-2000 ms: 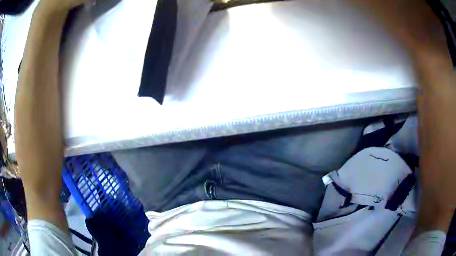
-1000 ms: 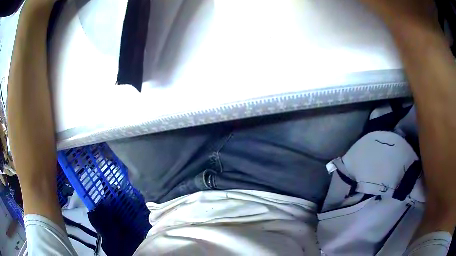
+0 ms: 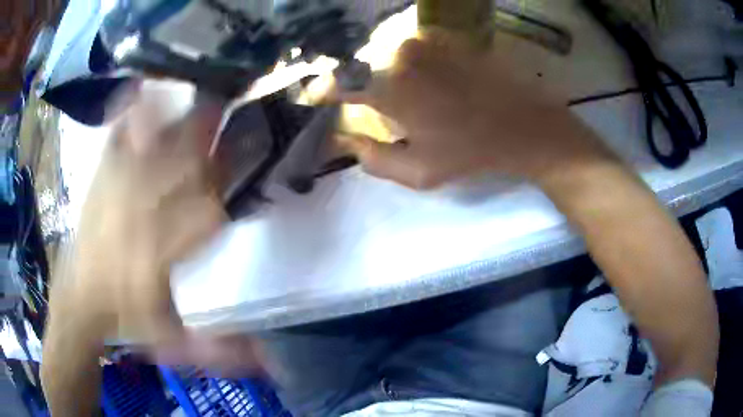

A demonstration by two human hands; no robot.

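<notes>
My left hand (image 3: 163, 179) is strongly blurred over the table's left side; whether it holds anything cannot be told. My right hand (image 3: 440, 118) reaches in from the right, its fingers bent around the yellow-lit spot below the sewing machine head (image 3: 293, 37). Dark grey-black fabric (image 3: 248, 138) lies between the two hands, blurred, near the right fingertips; I cannot tell whether they grip it. The needle area is too blurred to make out.
Black-looped scissors (image 3: 676, 122) lie at the right of the white table (image 3: 391, 244). A thin metal tool (image 3: 534, 31) lies at upper right. A blue basket (image 3: 216, 395) is below the table at left. Pale sewn pieces (image 3: 591, 338) are heaped right of the lap.
The view has shifted up the table, showing both hands, the machine head and scissors. The large pale panel with the black strip no longer shows as before; dark fabric shows near the machine.
</notes>
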